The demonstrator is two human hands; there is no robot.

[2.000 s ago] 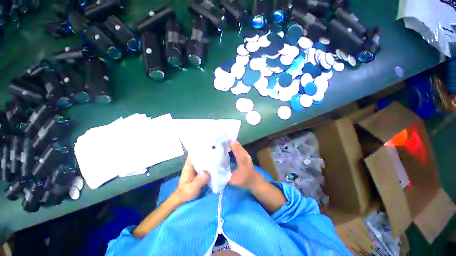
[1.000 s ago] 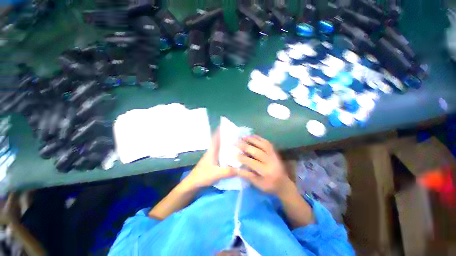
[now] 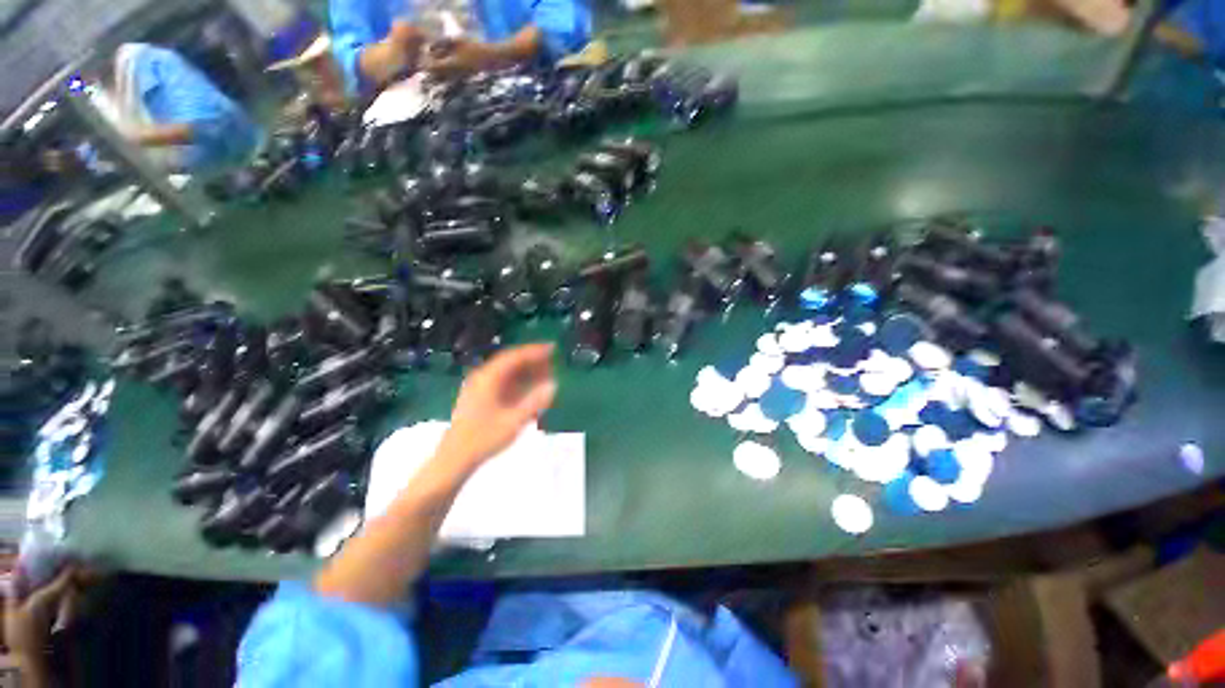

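Observation:
My left hand is stretched out over the stack of white sleeves at the bench's front edge. It looks empty, with thumb and fingers apart, slightly blurred. My forearm hides part of the stack. Black lens units lie in a row just beyond my fingers, apart from them; many more lie in a cluster to the left. Loose round discs, white or blue on top, lie in a pile to the right. My right hand is not in view.
Other people work at the far side and far left; another hand shows at the lower left. Cartons and whitish bundles are below the bench edge at right. More black units lie farther back.
The view has tilted up, showing the far bench and people. My left hand has let go of the white bundle and moved out over the stack. My right hand and the bundle have left the view.

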